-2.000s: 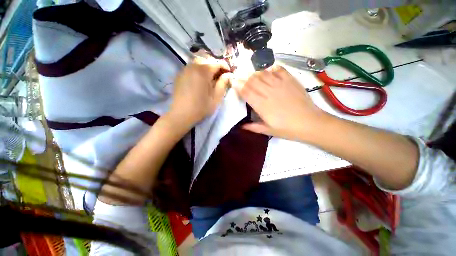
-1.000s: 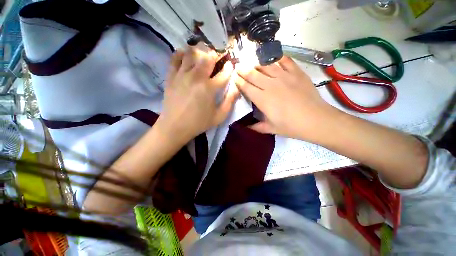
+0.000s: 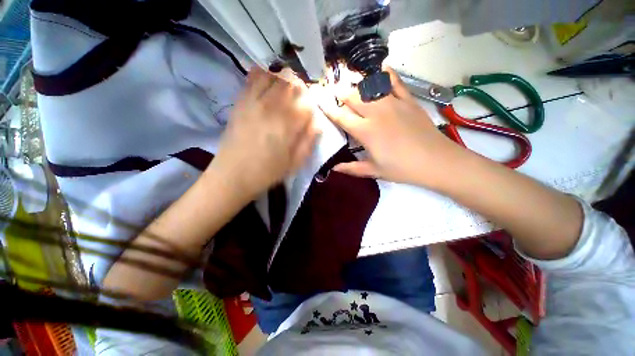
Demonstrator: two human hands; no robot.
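A pale grey-white garment piece [image 3: 139,118] with maroon bands lies heaped left of the needle. A maroon panel [image 3: 327,233] hangs over the table's front edge below my hands. My left hand [image 3: 268,132] is blurred and lies over the pale cloth, left of the presser foot; its fingertips are lost in lamp glare. My right hand [image 3: 390,135] lies on the cloth right of the needle, fingers reaching under the black knob [image 3: 374,85], thumb spread toward the maroon panel. What the fingertips hold is hidden by glare. The sewing machine [image 3: 299,35] stands above my hands.
Scissors with a green and a red handle [image 3: 456,111] lie right of my right hand. Dark blades [image 3: 599,65] lie at the far right. A green basket [image 3: 205,320], an orange basket [image 3: 42,334] and a red basket or frame [image 3: 498,278] stand below the table.
My left hand has shifted slightly down and left from the needle. My right thumb has moved slightly left over the maroon panel. The cloth's pale strip between my hands shows more.
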